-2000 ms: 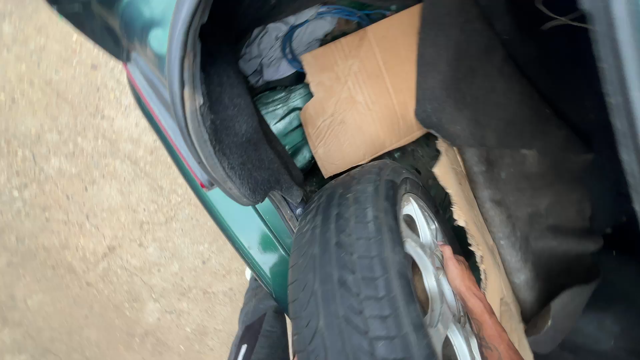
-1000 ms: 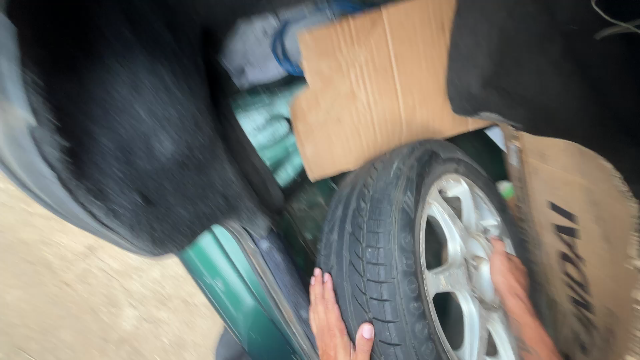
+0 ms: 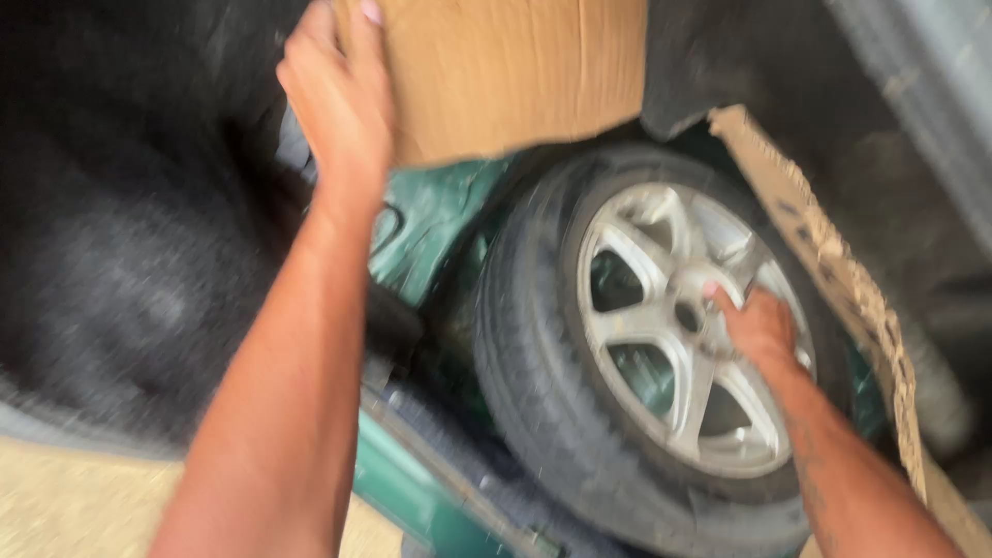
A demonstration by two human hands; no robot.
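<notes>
A car wheel with a black tyre point(image 3: 535, 372) and a silver alloy rim point(image 3: 620, 322) lies tilted in the open boot of a green car. My right hand point(image 3: 763, 322) grips the rim near its hub, thumb on the hub's face and fingers hidden in a gap between spokes. My left hand point(image 3: 341, 77) is at the left edge of a brown cardboard sheet point(image 3: 511, 77) above the wheel, its thumb on the cardboard and its other fingers partly cut off by the frame's top.
Dark lining point(image 3: 116, 232) covers the left side of the boot. A torn-edged cardboard piece point(image 3: 837, 263) stands right of the wheel, against a dark mat point(image 3: 922, 194). The green body edge point(image 3: 434, 496) runs below, with pale ground point(image 3: 70, 496) at the lower left.
My left hand has moved from the tyre up to the cardboard sheet. The wheel has tipped lower into the boot, with more of its rim facing up. My right hand remains on the rim.
</notes>
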